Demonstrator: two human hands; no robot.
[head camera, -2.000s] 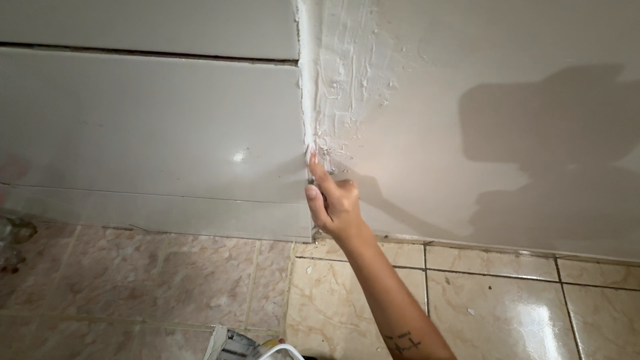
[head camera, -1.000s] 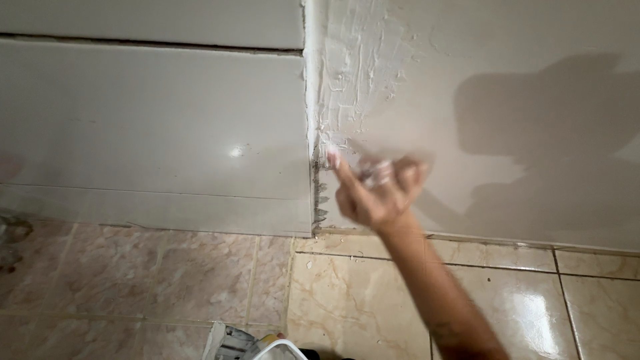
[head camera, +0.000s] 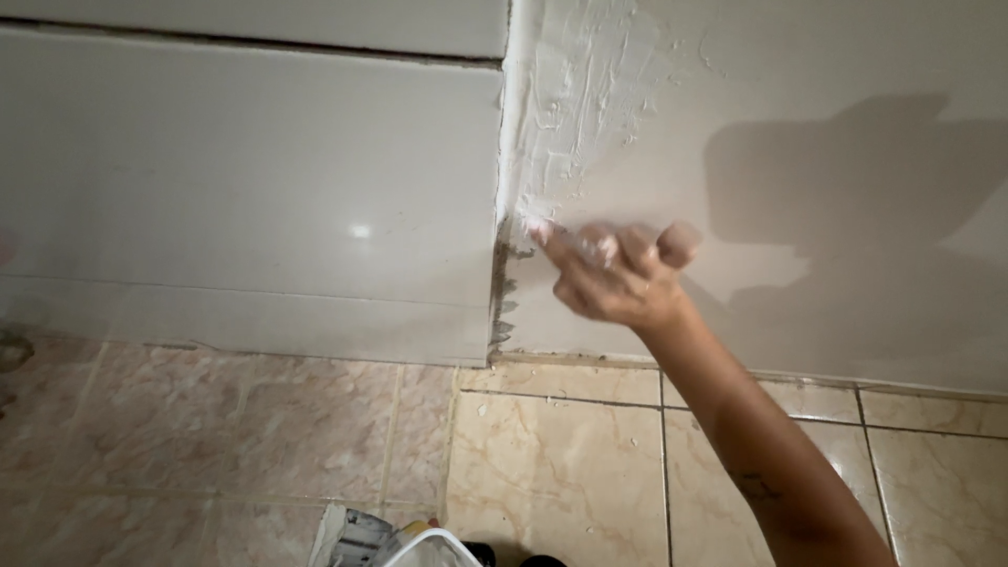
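My right hand (head camera: 618, 276) reaches in from the lower right, blurred by motion. White paste coats its index fingertip, which is at the wall beside the corner joint; more paste is on the curled fingers. No tool shows in it. White filler (head camera: 516, 110) runs down the upper part of the vertical joint, and rough ridges of white paste (head camera: 583, 94) cover the painted wall (head camera: 669, 157) to its right. Below the fingertip the joint is dark, with grey jagged patches (head camera: 506, 307) along it. My left hand is out of view.
Grey-white panels (head camera: 236, 173) with a dark horizontal gap stand on the left. Below lie pinkish tiles (head camera: 315, 433) and cream floor tiles (head camera: 551, 465) with small crumbs. A white-rimmed container (head camera: 437, 538) and a paste-smeared object (head camera: 354, 535) sit at the bottom edge. Shadows fall on the right wall.
My right hand has moved from the joint to the wall just right of it, and its other fingers have spread from the earlier pointing pose.
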